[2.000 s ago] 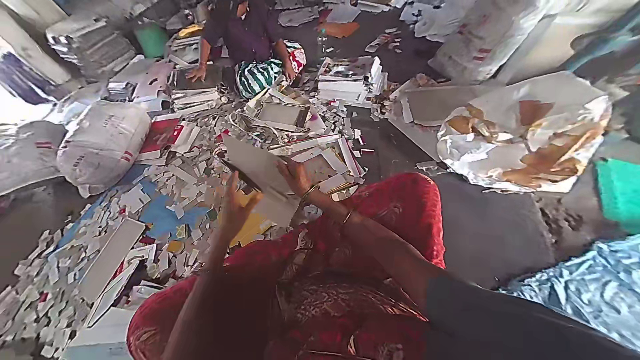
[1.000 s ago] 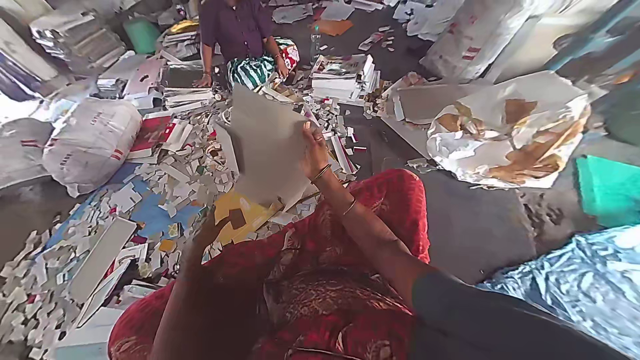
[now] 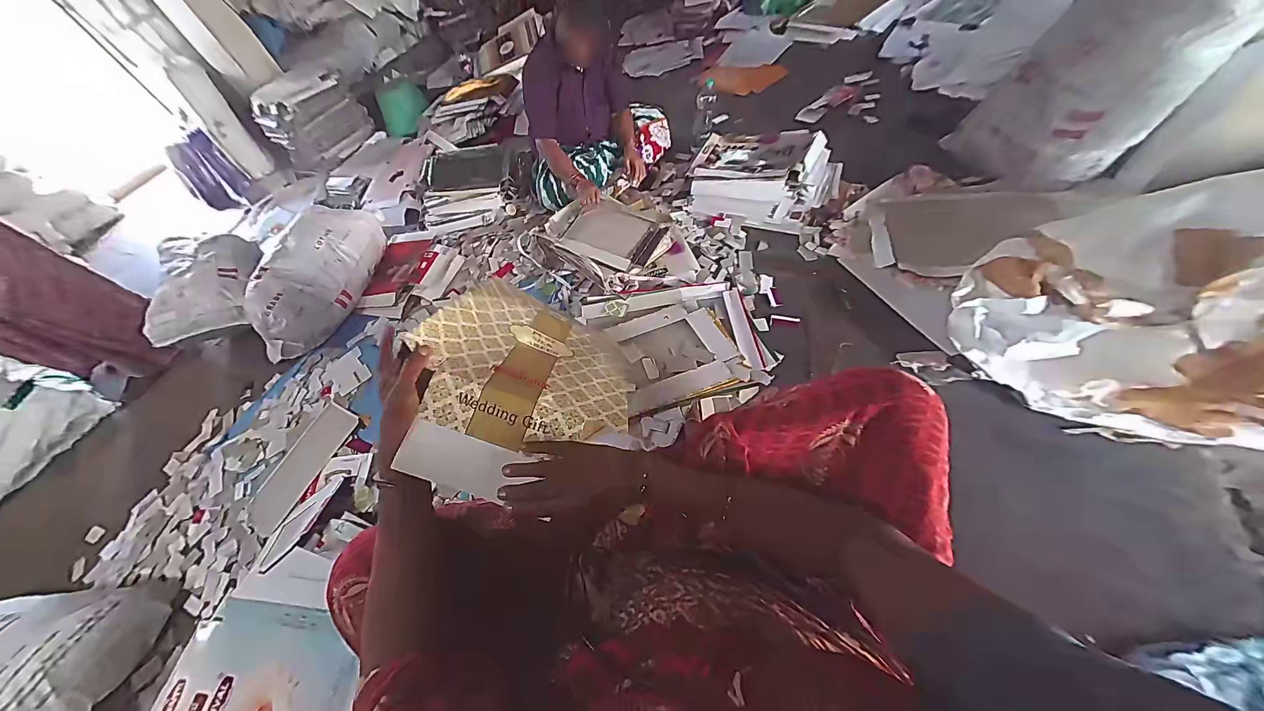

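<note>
A gold-patterned printed cardboard sheet [image 3: 464, 355] with a plain white flap along its near edge is held up over my lap. My left hand [image 3: 403, 390] grips its left edge, thumb toward the printed face. My right hand [image 3: 573, 479] lies with spread fingers on the near edge and the white flap; whether it grips is not clear. Beyond the sheet lie several cardboard frames and trays [image 3: 671, 346] on the floor. Small cardboard scraps [image 3: 188, 523] are strewn to the left, around a long grey board strip [image 3: 301, 469].
Across the scraps, another person [image 3: 575, 109] sits with both hands near a cardboard tray [image 3: 604, 233]. Stacked cardboard [image 3: 755, 183] stands beside them. White sacks [image 3: 316, 281] sit at left; a large torn white and brown sheet [image 3: 1116, 316] lies at right.
The sheet showed a plain grey face earlier and now shows its gold printed face. My right hand has moved from the sheet's upper right edge down to its near edge.
</note>
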